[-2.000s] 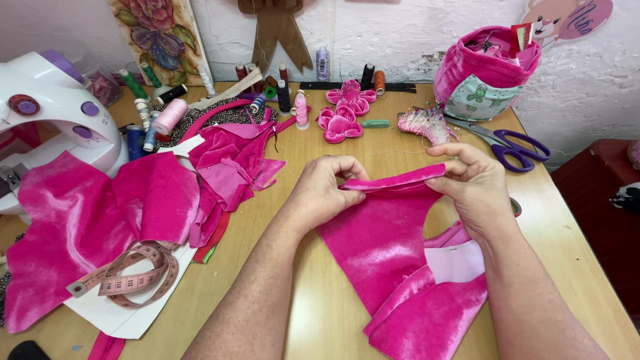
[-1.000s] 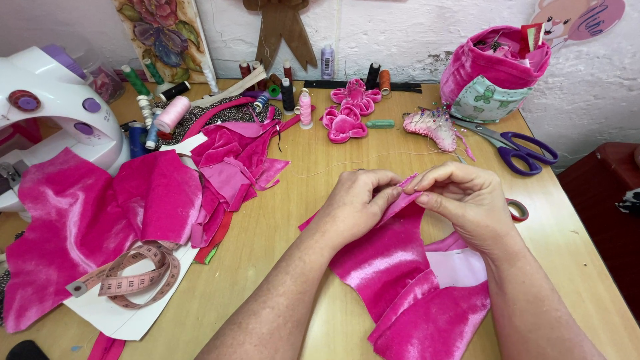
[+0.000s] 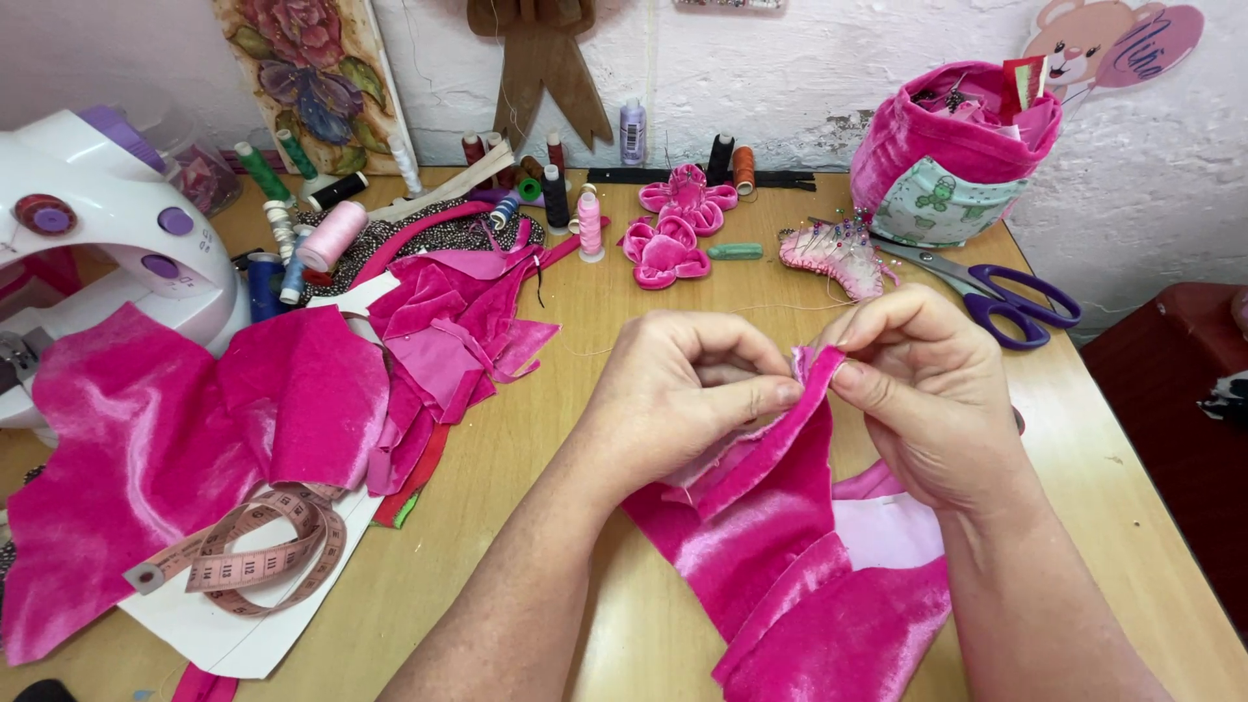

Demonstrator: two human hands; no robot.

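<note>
Both of my hands are raised over the table, pinching the upper edge of a pink velvet garment piece [image 3: 770,546]. My left hand [image 3: 692,400] grips the folded edge between thumb and fingers, where a paler raw edge shows. My right hand [image 3: 921,400] pinches the tip of the same edge, close beside the left fingertips. The rest of the piece hangs down onto the wooden table, with a pale pink lining patch [image 3: 889,531] below my right hand. Whether a pin or needle is between the fingertips cannot be told.
At left stand a white sewing machine [image 3: 117,205], pink velvet fabric [image 3: 136,429], a coiled tape measure [image 3: 263,565] and fabric scraps [image 3: 439,361]. Behind lie thread spools, velvet flowers [image 3: 668,253] and a pincushion [image 3: 837,258]. Purple-handled scissors [image 3: 1019,302] rest near a pink fabric basket [image 3: 951,156].
The edge, stretched between both hands two seconds ago, is now pinched with the fingertips close together. Its folded underside shows more now. A roll of tape beside my right hand is now mostly covered.
</note>
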